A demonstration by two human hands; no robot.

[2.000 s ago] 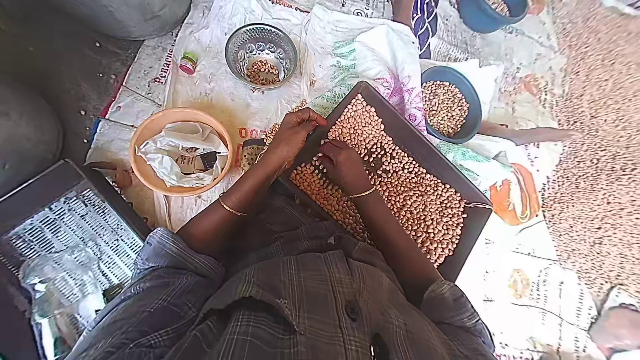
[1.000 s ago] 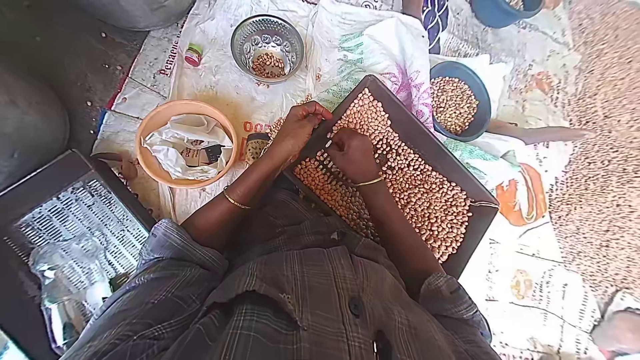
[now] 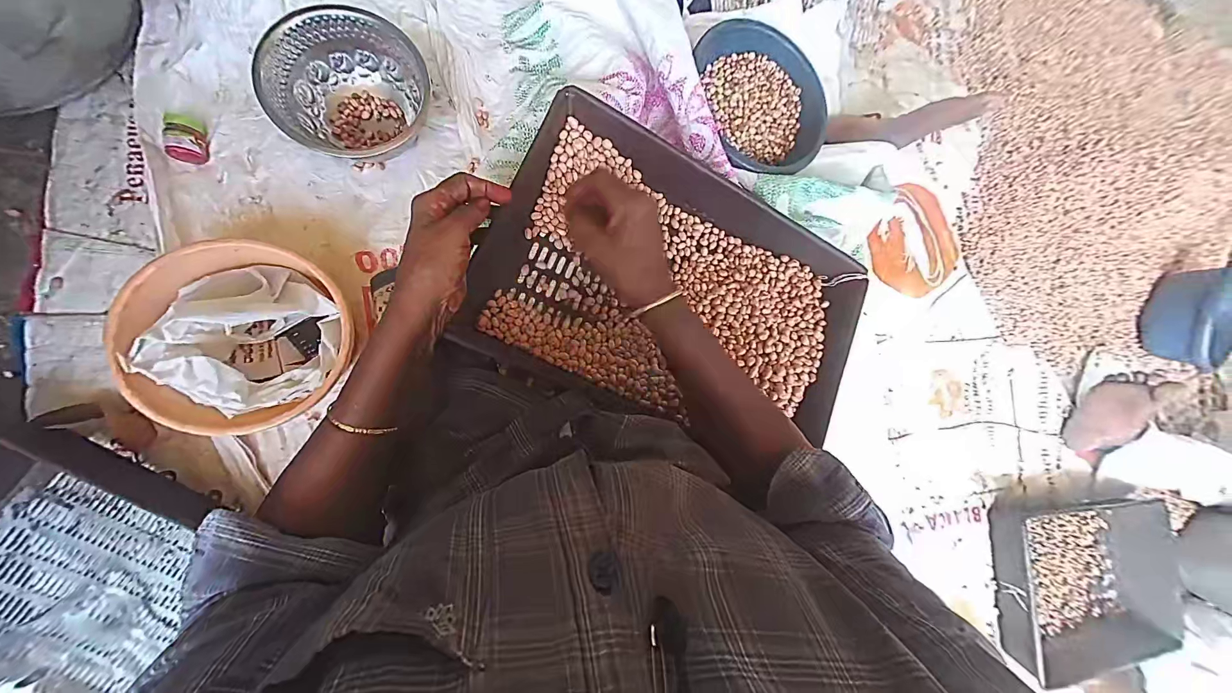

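Observation:
A dark, slotted sieve tray (image 3: 837, 318) rests at my lap, tilted in the view, with many shelled nuts or seeds (image 3: 751, 308) spread over it. My left hand (image 3: 443, 236) is at the tray's upper left side, its thumb and fingertips pinched together near the rim; whether something small is between them is not clear. Over the nuts, left of the tray's middle, my right hand (image 3: 616, 226) is blurred with curled fingers, and what it holds is hidden. Bare slots show just below and left of it.
An orange basin (image 3: 135, 395) with a white bag stands at left, below a metal colander (image 3: 279, 106) holding some nuts. A blue bowl of nuts (image 3: 818, 144) sits beyond the tray. Another slotted tray (image 3: 87, 577) lies lower left, a smaller one (image 3: 1145, 616) lower right. Nuts cover the ground at right.
My right hand has moved away from my left hand, rightward over the nuts. The view has shifted, bringing the smaller tray at lower right into sight.

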